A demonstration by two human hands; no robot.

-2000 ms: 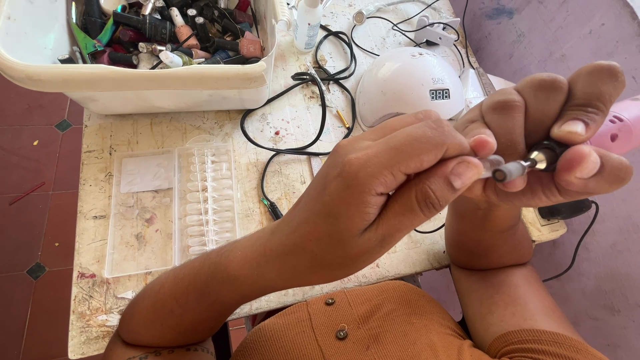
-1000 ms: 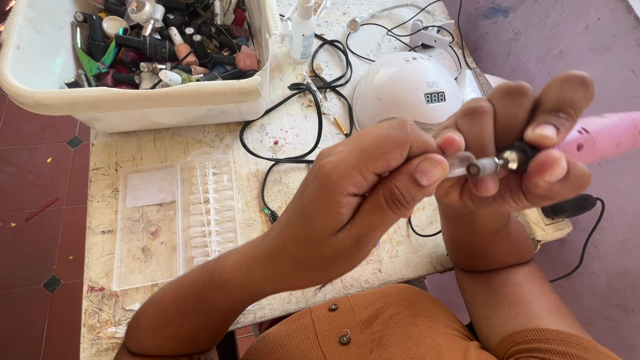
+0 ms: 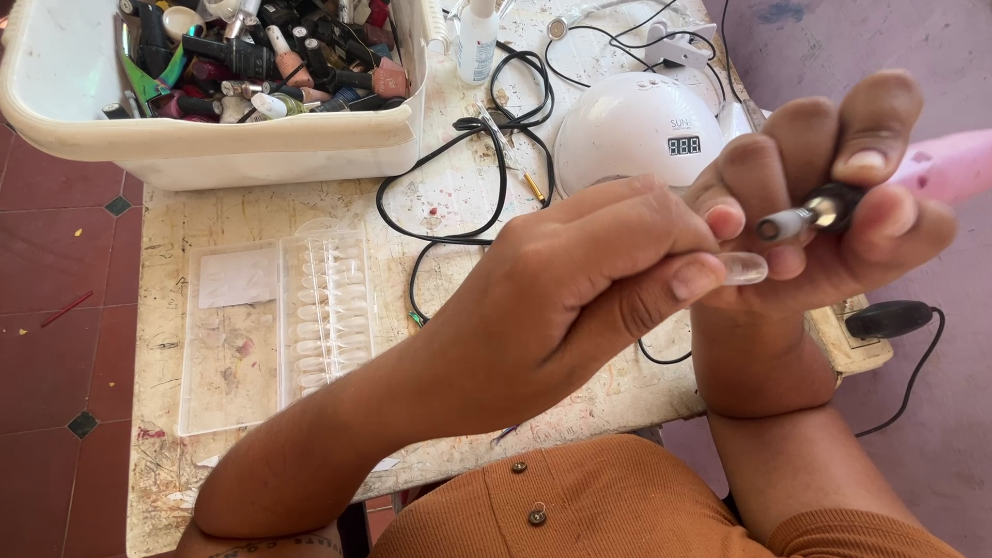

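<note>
Between its thumb and fingers, my left hand (image 3: 604,287) pinches a clear false nail tip (image 3: 744,268), its rounded end pointing right. My right hand (image 3: 837,186) grips a pink electric nail drill (image 3: 949,164) near its black and metal collar. The drill's grey sanding bit (image 3: 784,225) points left, just above the nail tip; a small gap shows between them. An open clear plastic case (image 3: 280,333) lies on the worn table, with rows of clear nail tips (image 3: 329,310) in its right half.
A white tub (image 3: 271,147) full of nail polish bottles stands at the back left. Behind my hands are a white nail lamp (image 3: 635,132), a white bottle (image 3: 477,43) and looped black cables (image 3: 457,236). A black plug (image 3: 888,319) sits at the table's right edge.
The nail tip and the sanding bit, close together at the fingertips before, now stand slightly apart, with the tip below the bit. Both hands keep their hold.
</note>
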